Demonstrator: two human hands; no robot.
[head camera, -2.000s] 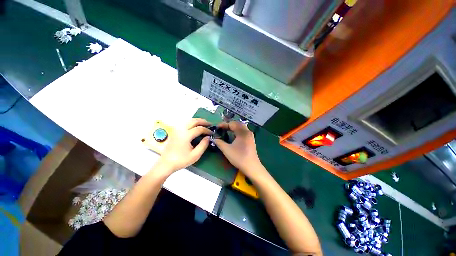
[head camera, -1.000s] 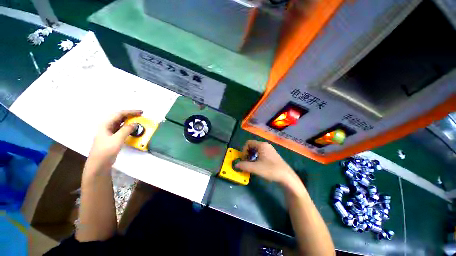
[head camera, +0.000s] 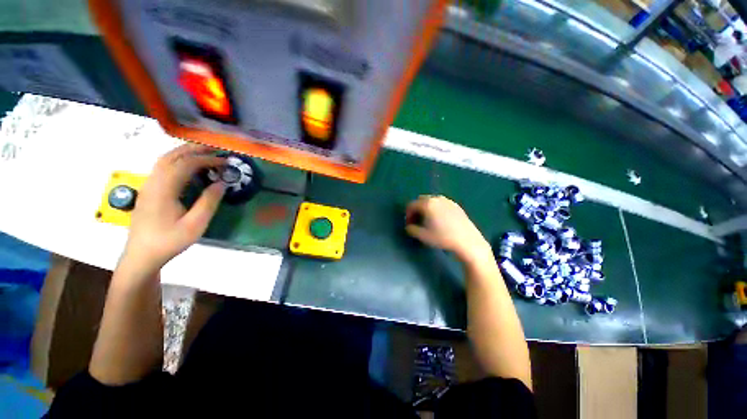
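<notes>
The black round cup (head camera: 244, 190) sits on the green base left of centre, with a white star-shaped piece (head camera: 233, 173) in its opening. My left hand (head camera: 168, 209) reaches over the cup's left side, thumb and fingertips at the star-shaped piece; I cannot tell whether they grip it. My right hand (head camera: 446, 227) is low over the green bench, right of the right button box (head camera: 319, 231), with curled fingers. A dark spot shows between them; I cannot tell whether it is a part. The left button box (head camera: 121, 197) is partly behind my left hand.
Silver metal cylindrical parts (head camera: 557, 254) lie heaped right of my right hand. The control box (head camera: 270, 74) with two lit switches overhangs the fixture. A white sheet (head camera: 65, 151) lies at left. A container of small metal parts (head camera: 432, 368) is below the bench edge.
The view has swung right. My left hand has left the left button and moved to the cup. My right hand has left the right button and moved right towards the heap.
</notes>
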